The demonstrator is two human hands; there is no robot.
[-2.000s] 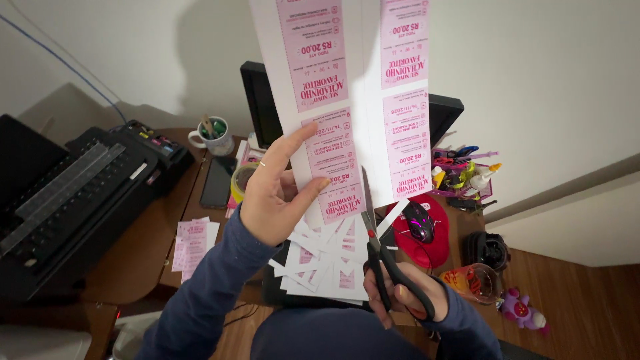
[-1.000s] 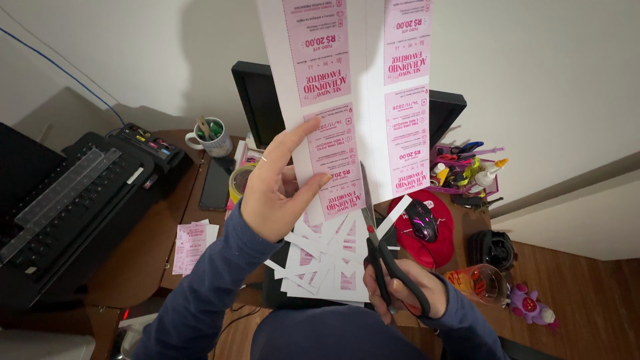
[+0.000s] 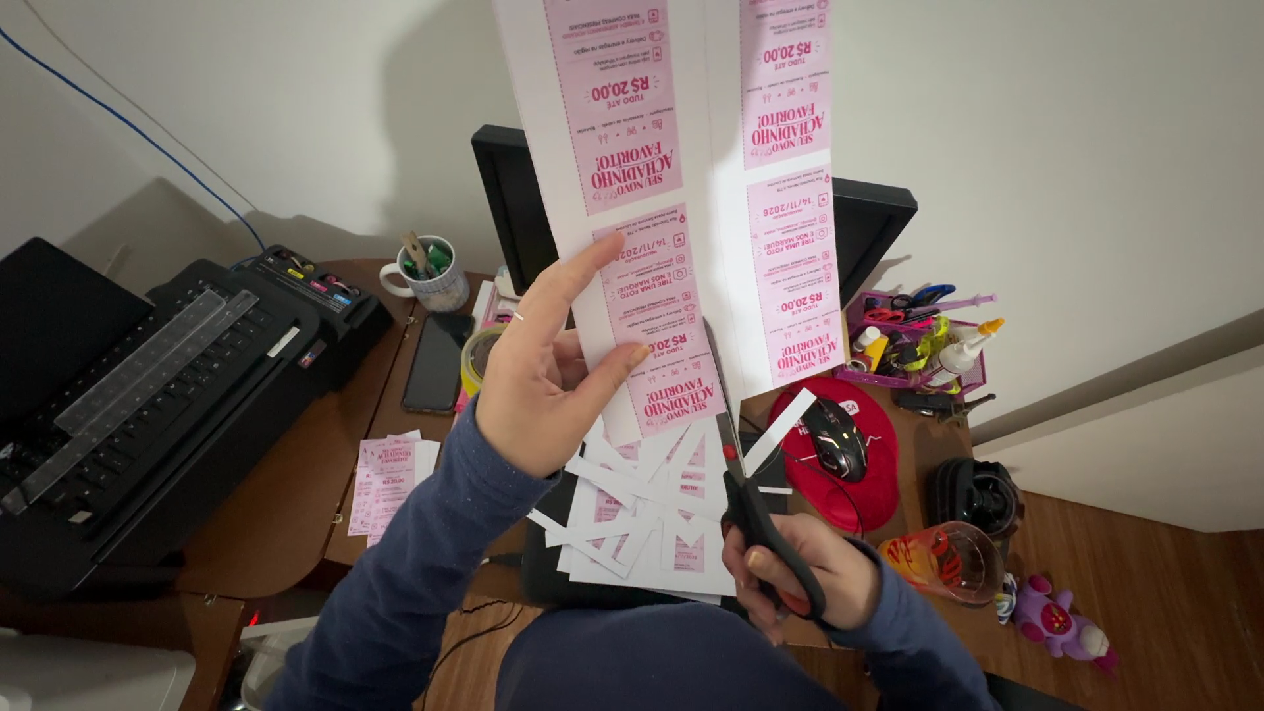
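My left hand (image 3: 553, 365) pinches the lower left part of a white sheet (image 3: 709, 128) printed with pink flyers, fingers behind and in front of it. My right hand (image 3: 800, 573) grips black-handled scissors (image 3: 746, 489) with red inner rings. The scissor blades point up along the right edge of the lower left flyer (image 3: 681, 385), at a slit between the two flyer columns. A narrow white paper strip (image 3: 780, 433) sticks out beside the blades. Below lie more printed sheets and loose white offcuts (image 3: 612, 484) in a pile.
A black printer (image 3: 118, 415) stands left, near a mug (image 3: 434, 276), a phone (image 3: 437, 362), yellow tape (image 3: 474, 360) and small cut flyers (image 3: 385, 484). To the right are a mouse (image 3: 834, 439) on a red pad (image 3: 879, 484), a purple basket (image 3: 973, 373) and a plastic cup (image 3: 963, 563). A monitor (image 3: 874, 222) stands behind the sheet.
The scissors have moved a little up along the sheet compared with two seconds ago. My left hand keeps its hold on the sheet.
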